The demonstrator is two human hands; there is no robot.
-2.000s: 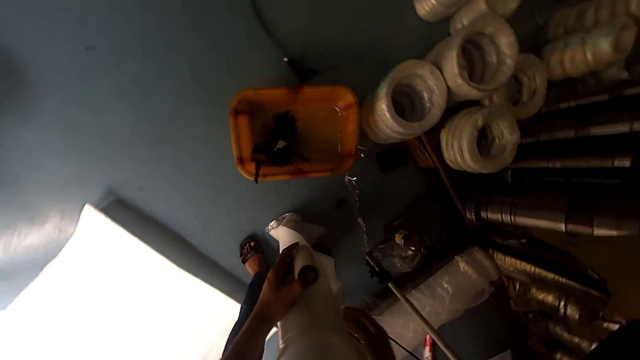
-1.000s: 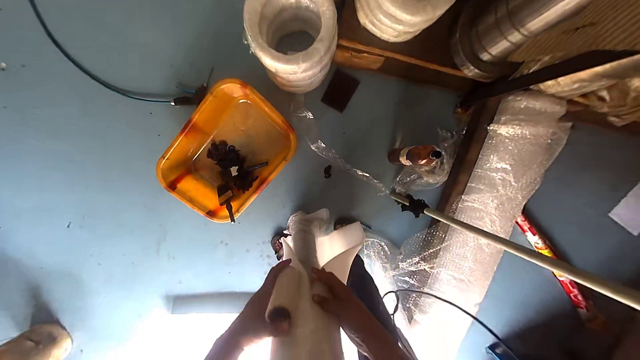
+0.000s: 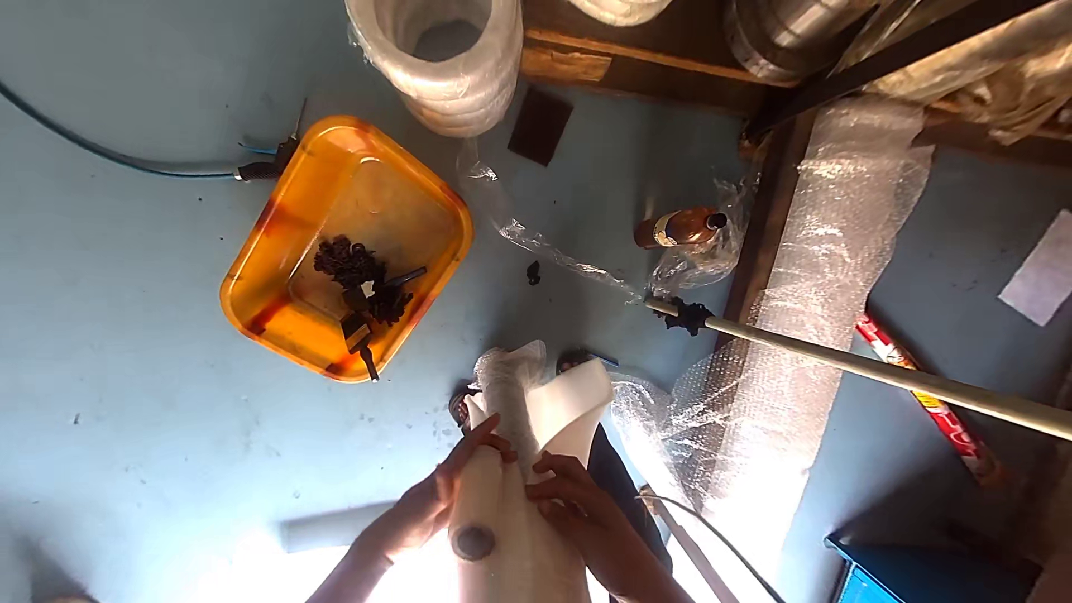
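Note:
A roll of white foam sheet [image 3: 521, 536] stands upright in front of me, with a bubble-wrapped tube [image 3: 507, 402] along its far side. My left hand [image 3: 452, 481] lies against the roll's left side, its fingers on the wrap. My right hand [image 3: 578, 502] presses on the right side, fingers bent, below a loose curled flap of white foam [image 3: 574, 402]. A round dark opening shows at the near left of the roll. Both palms are partly hidden.
An orange plastic tub [image 3: 456, 239] with dark rags and a brush lies ahead left, by a cable [image 3: 126, 159]. Wrapped coils [image 3: 461, 92] stand beyond. To the right are a brown bottle [image 3: 691, 228], a long pole [image 3: 871, 367], bubble wrap [image 3: 837, 243] and a red tube [image 3: 930, 398].
Two seconds ago only one hand was plainly seen at the roll; now both hands rest on it, higher up than one second ago. The view has shifted considerably since the first frame.

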